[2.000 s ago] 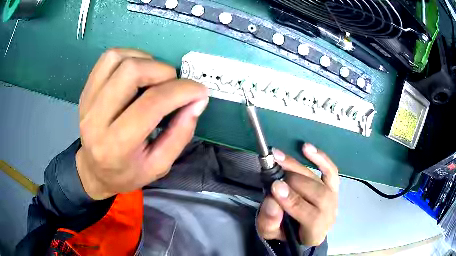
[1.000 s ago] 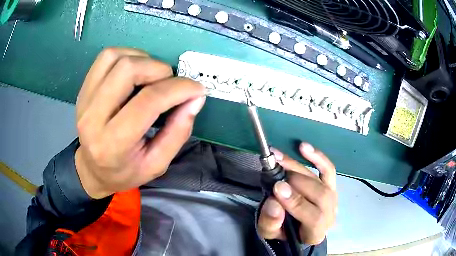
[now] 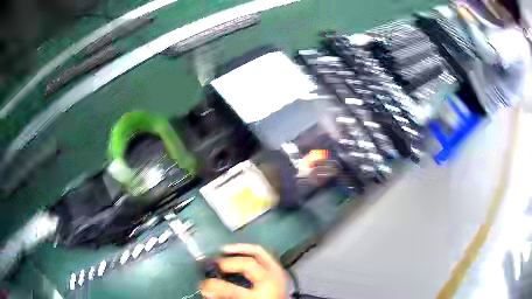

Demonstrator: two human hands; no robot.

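The frame is strongly blurred. My right hand (image 3: 256, 273) is at the bottom centre, cut off by the lower edge, and is closed on the black grip of the soldering iron (image 3: 188, 238). The iron's silver barrel points up and left, below the sponge tray. The dark strip with pale discs (image 3: 137, 250) lies at the lower left, left of the iron. The sponge tray (image 3: 224, 217) with its yellow sponge is above my right hand. My left hand is out of the picture, and I cannot make out the pale strip workpiece.
A green cup (image 3: 121, 138) stands beside the black fan (image 3: 87, 219). The soldering station (image 3: 265, 84) with a pale top and red display is behind the tray. Many dark strip-like parts (image 3: 373, 111) and a blue rack (image 3: 455, 133) are at right. Part of a person shows top right.
The view has swung to the right and blurred. My left hand and the pale strip have left the picture. My right hand still holds the iron, now close to the sponge tray.
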